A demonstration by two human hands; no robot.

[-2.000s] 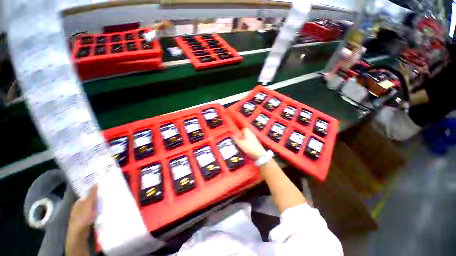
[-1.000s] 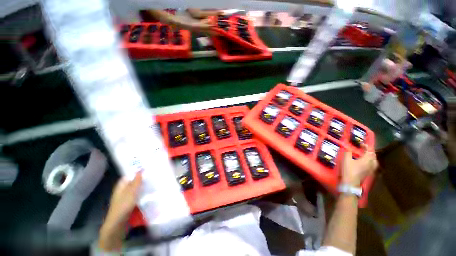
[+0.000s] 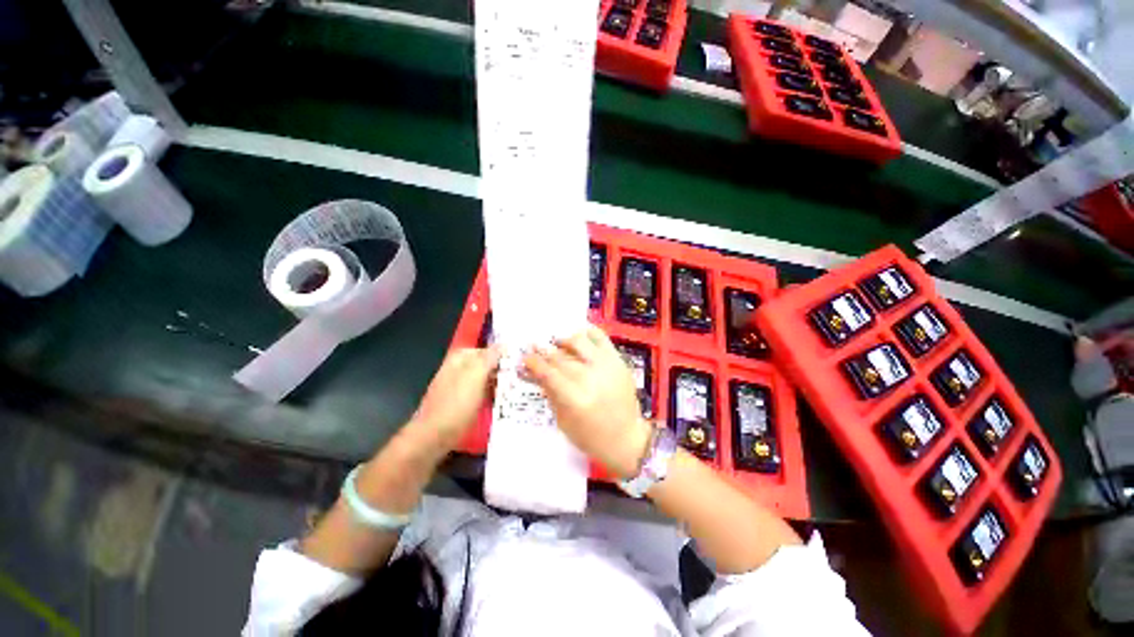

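Note:
A long white label strip [image 3: 537,162] hangs down over a red tray [image 3: 781,488] with black devices [image 3: 691,411] in its pockets. My left hand [image 3: 463,388] grips the strip's left edge. My right hand [image 3: 594,396] lies on the strip, fingertips on its printed face; whether a single label is between them cannot be told. The strip hides the tray's left part, and my right hand covers some devices. A second red tray [image 3: 836,429] of devices lies tilted at the right, against the first tray's edge.
A label roll [image 3: 311,279] with a loose tail lies at left, spare label rolls [image 3: 134,193] at far left. More filled red trays [image 3: 815,90] stand across the green belt [image 3: 678,156]. A second label strip [image 3: 1032,193] hangs at upper right. Pale rails run across.
My right hand has left the right tray and come to the strip beside my left hand. The view has turned left, showing the spare rolls. The strip now hangs nearly straight.

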